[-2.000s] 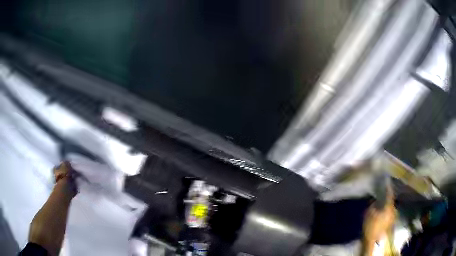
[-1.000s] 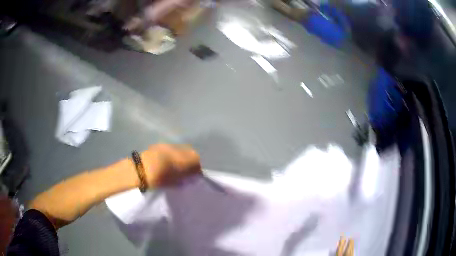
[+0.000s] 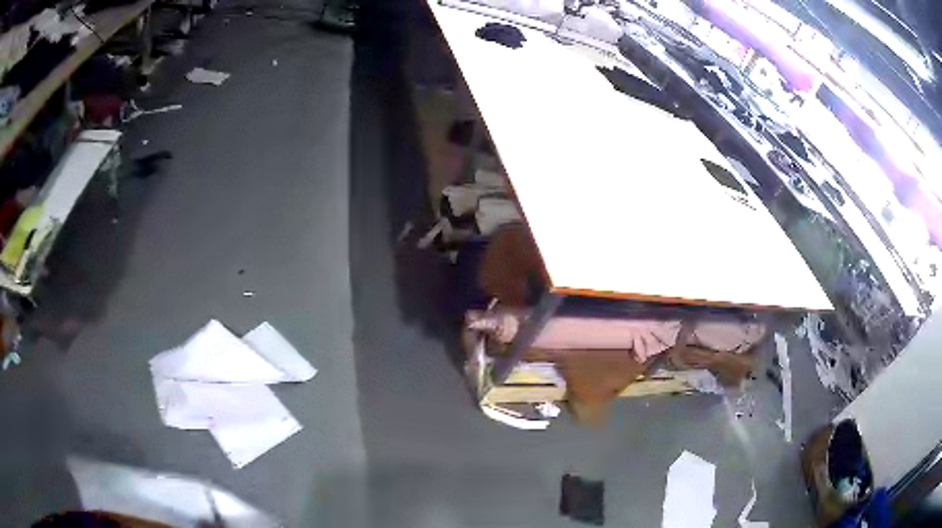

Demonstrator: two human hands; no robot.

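A white paper sheet point(image 3: 165, 493) shows at the bottom left, cut off by the frame's edge and slightly blurred. Just below its left part, a thin sliver of my left arm or hand point(image 3: 98, 519) shows at the bottom edge. The fingers are out of the picture, so their grip is hidden. My right hand is not in view.
Folded white papers point(image 3: 227, 387) lie on the grey floor point(image 3: 269, 206) ahead. A large white-topped table point(image 3: 640, 186) stands right of centre, with pink and brown material point(image 3: 609, 335) beneath. A low bench point(image 3: 67, 196) stands left. Scraps and an open container point(image 3: 831, 464) are at the lower right.
The view has swung away from the black machine to the floor and large table. My left hand and the sheet have dropped almost out at the lower left; my right hand has left view.
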